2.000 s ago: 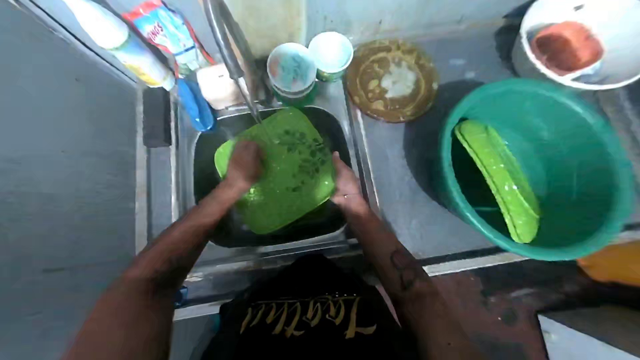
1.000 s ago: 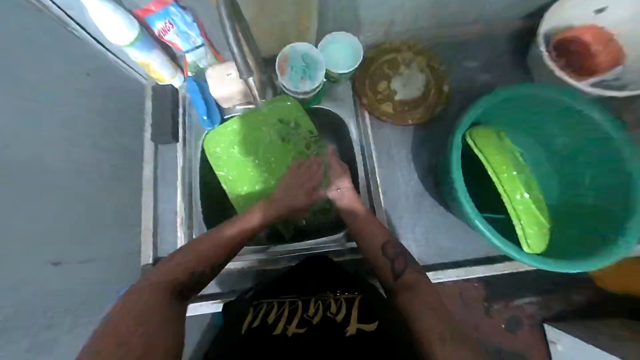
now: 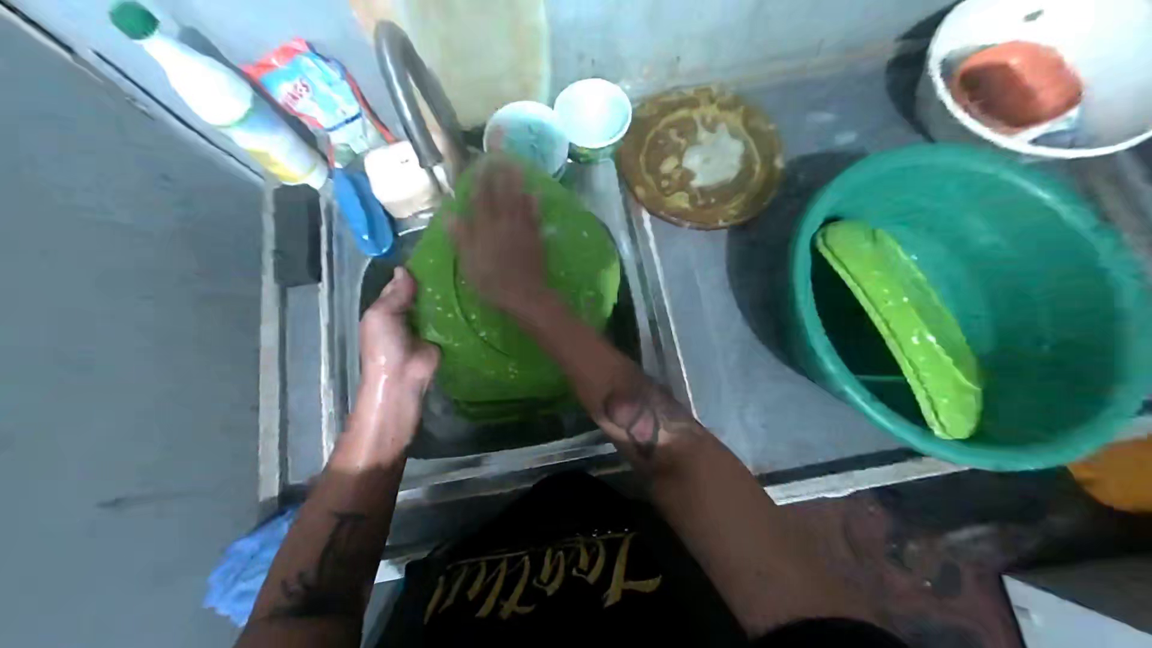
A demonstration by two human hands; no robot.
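Observation:
A wet green plastic plate or tray [image 3: 576, 261] is held tilted over the metal sink basin [image 3: 504, 441], beneath the curved faucet [image 3: 409, 76]. My left hand [image 3: 393, 337] grips its left edge, thumb up. My right hand [image 3: 501, 229] lies flat on its surface, fingers toward the faucet and slightly blurred; whether anything is under the palm is hidden. Another green plastic piece [image 3: 909, 328] leans inside the large green tub [image 3: 972, 162] on the right.
Behind the sink stand two cups [image 3: 594, 112] [image 3: 526, 135], a white block [image 3: 399, 178], a blue brush or scrubber [image 3: 362, 211], a white bottle [image 3: 216, 90] and a detergent packet [image 3: 315, 94]. Right of them are a brown plate [image 3: 702, 157] and a white bucket [image 3: 1098, 54] with an orange bowl [image 3: 1017, 85].
The green plate has been turned, from its speckled patterned face to a plain one. My left hand has moved to its left edge, and my right hand now lies across it, nearer the faucet.

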